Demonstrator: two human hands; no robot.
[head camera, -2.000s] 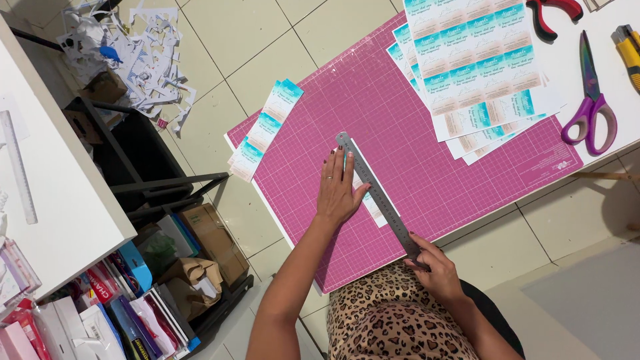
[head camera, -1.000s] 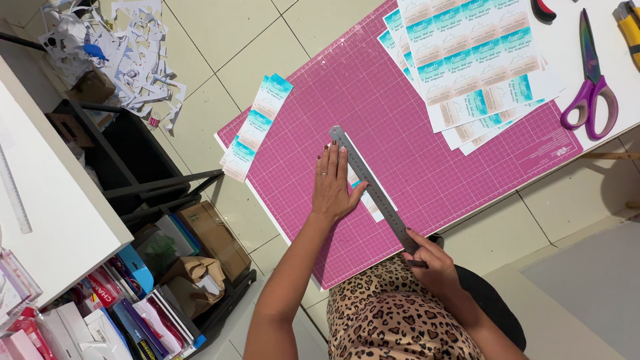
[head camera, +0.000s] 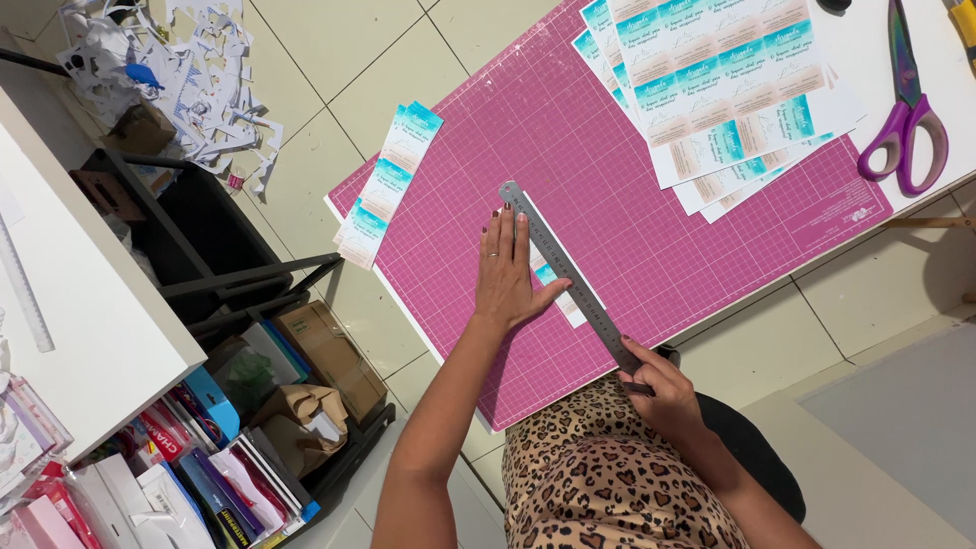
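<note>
A steel ruler (head camera: 566, 273) lies slantwise over a printed paper strip (head camera: 570, 311) on the pink cutting mat (head camera: 709, 252). My left hand (head camera: 509, 267) is spread flat, its fingertips and thumb pressing along the ruler's left edge. Near the ruler's lower end is my right hand (head camera: 662, 385), its fingers closed around a dark, slim tool (head camera: 637, 388), probably a craft knife; its tip is hidden. Cut strips of printed cards (head camera: 389, 187) lie in a small stack at the mat's left edge. Printed card sheets (head camera: 717, 76) overlap at the mat's upper right.
Purple-handled scissors (head camera: 907, 114) and a yellow cutter (head camera: 964, 27) lie on the white table at the right. Paper scraps (head camera: 206, 84) are heaped at the upper left. A black metal shelf (head camera: 244, 278) holds boxes beside a white desk (head camera: 84, 305) with a clear ruler (head camera: 23, 286).
</note>
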